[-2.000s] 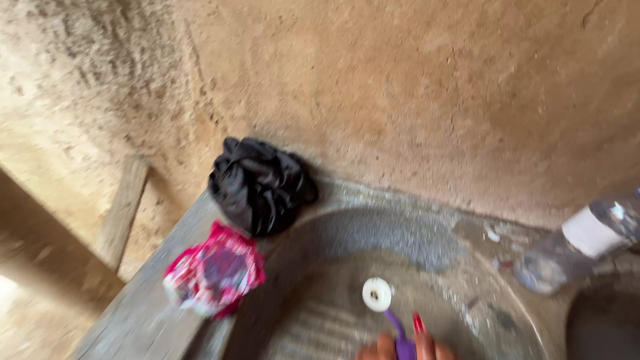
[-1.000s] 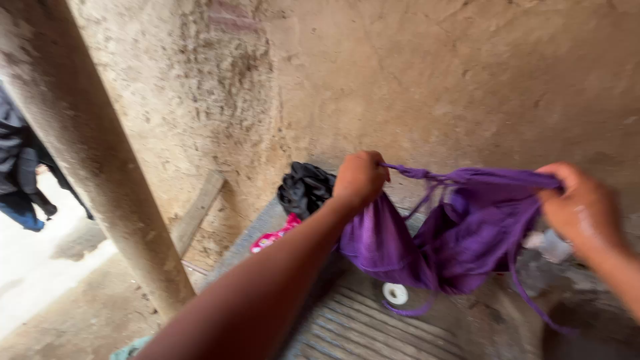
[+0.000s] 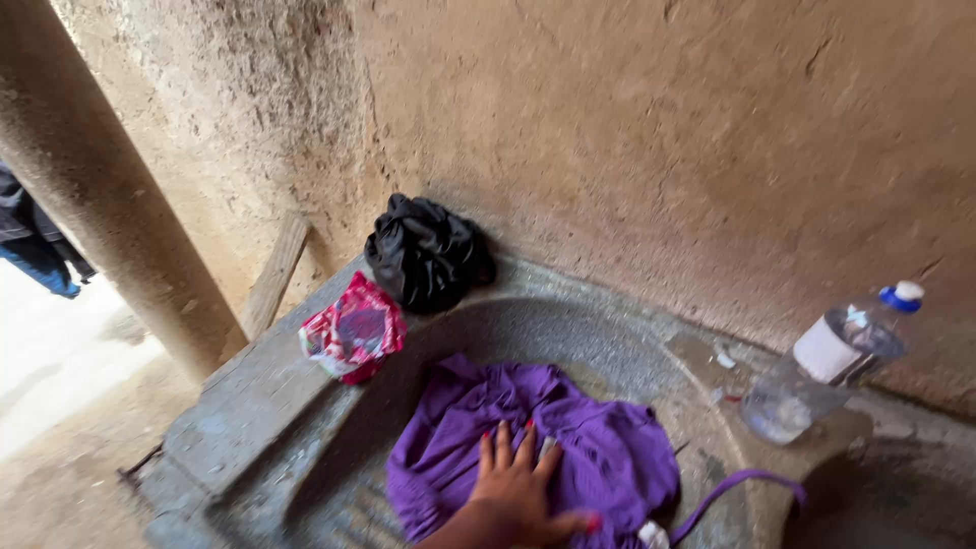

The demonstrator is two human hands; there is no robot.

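A purple garment [image 3: 625, 450] is spread in the grey concrete wash basin [image 3: 564, 316], one thin strap trailing over the right rim. My left hand [image 3: 515, 488] lies palm down on the cloth, fingers apart, nails red. A small white object [image 3: 653, 535] shows at the garment's lower edge; what it is cannot be told. My right hand is out of view. At the back left corner sits a bunched black cloth [image 3: 431, 255], and beside it an opened pink plastic packet [image 3: 356, 329] rests on the ledge.
A clear plastic bottle [image 3: 827, 366] with a blue and white cap stands on the right rim, by a dark hollow. Behind the basin is a rough wall [image 3: 648, 152]. A round post [image 3: 114, 183] and a wooden board [image 3: 276, 274] stand left; dark clothes [image 3: 34, 236] show beyond.
A second ago both hands held the purple garment up, stretched between them; now it lies in the basin under my left hand. My right hand has left the view. The white disc seen earlier no longer shows.
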